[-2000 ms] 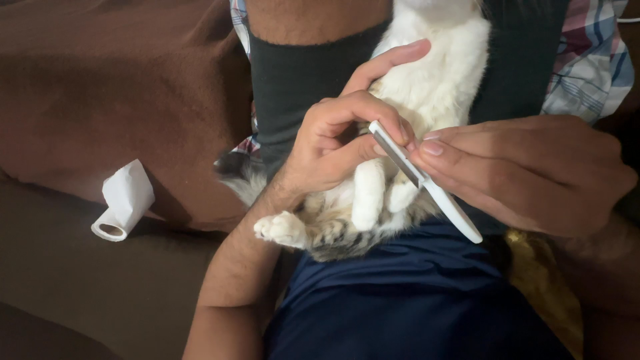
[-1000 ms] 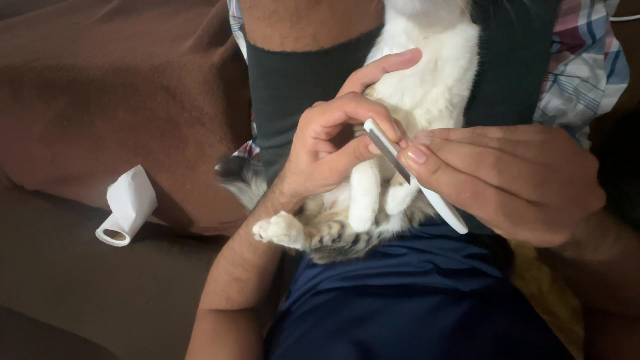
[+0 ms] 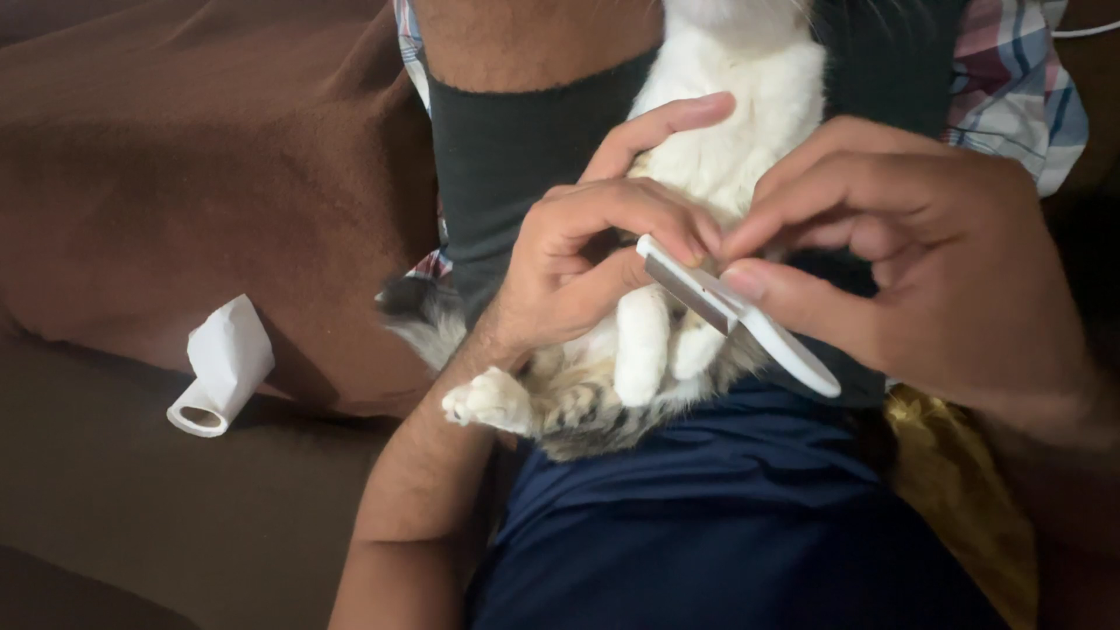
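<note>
A white and tabby cat (image 3: pixel 735 131) lies belly up on my lap, its head cut off by the top edge. A white fine-toothed comb (image 3: pixel 700 284), likely a flea comb, slants above its front of the hind paws. My left hand (image 3: pixel 612 227) grips the comb's upper end between thumb and fingers, its index finger stretched over the cat's chest. Beside the comb's middle is my right hand (image 3: pixel 884 254), thumb and index fingertips nearly together at the teeth's back. Whether those fingertips pinch anything is too small to tell.
A nearly used-up white paper roll (image 3: pixel 227 367) rests at the left beside a brown cloth-covered seat (image 3: pixel 219 175). Plaid fabric (image 3: pixel 1015 96) lies at the upper right, and golden fabric (image 3: pixel 962 499) at the lower right. A white cable (image 3: pixel 1085 32) crosses the top right corner.
My right hand's fingers have spread and lifted off the comb's handle, which they covered before. My left hand keeps its hold on the comb, and the cat lies much as before.
</note>
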